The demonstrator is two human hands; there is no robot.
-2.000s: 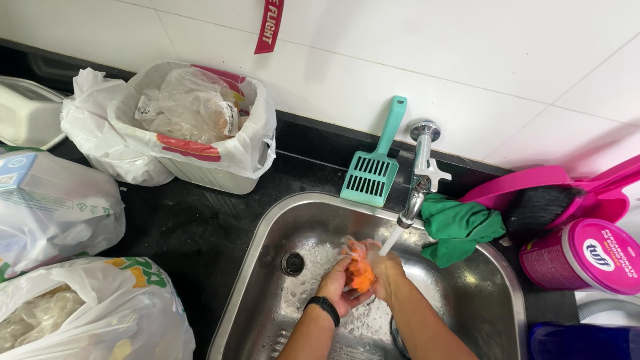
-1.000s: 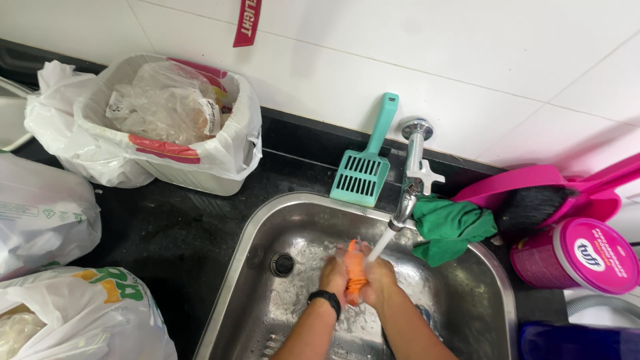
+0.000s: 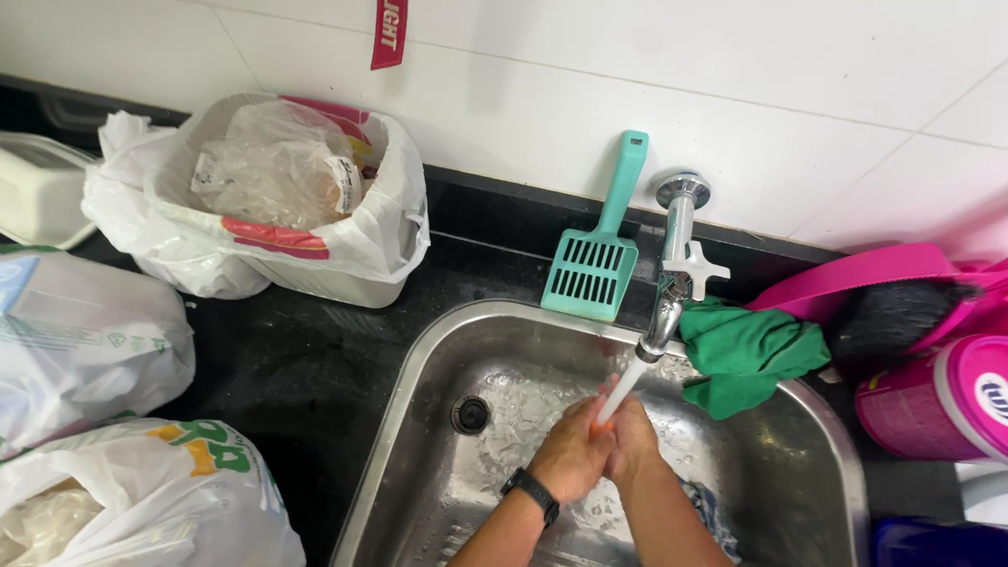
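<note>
Water runs from a chrome tap (image 3: 668,315) onto both of my hands, which are cupped together over a stainless steel sink (image 3: 425,346). My left hand (image 3: 571,449), with a black band on its wrist, and my right hand (image 3: 632,437) close around a small orange item (image 3: 602,428). Most of that item is hidden by the fingers and the stream; it looks like soft cloth or sponge, but I cannot tell which. Shallow water spreads over the basin around the black drain fitting (image 3: 470,415). A bluish patterned cloth (image 3: 709,512) lies in the basin beside my right forearm.
A green cloth (image 3: 744,354) drapes over the sink's back right rim. Behind the rim leans a turquoise slotted scoop (image 3: 594,264). Pink dustpan (image 3: 858,272), black brush (image 3: 898,315) and pink tub (image 3: 913,402) stand right. Left are a lined bin (image 3: 339,283) and plastic bags (image 3: 157,504).
The orange item, plainly visible between my hands before, is now mostly covered by them. My hands have closed together under the stream.
</note>
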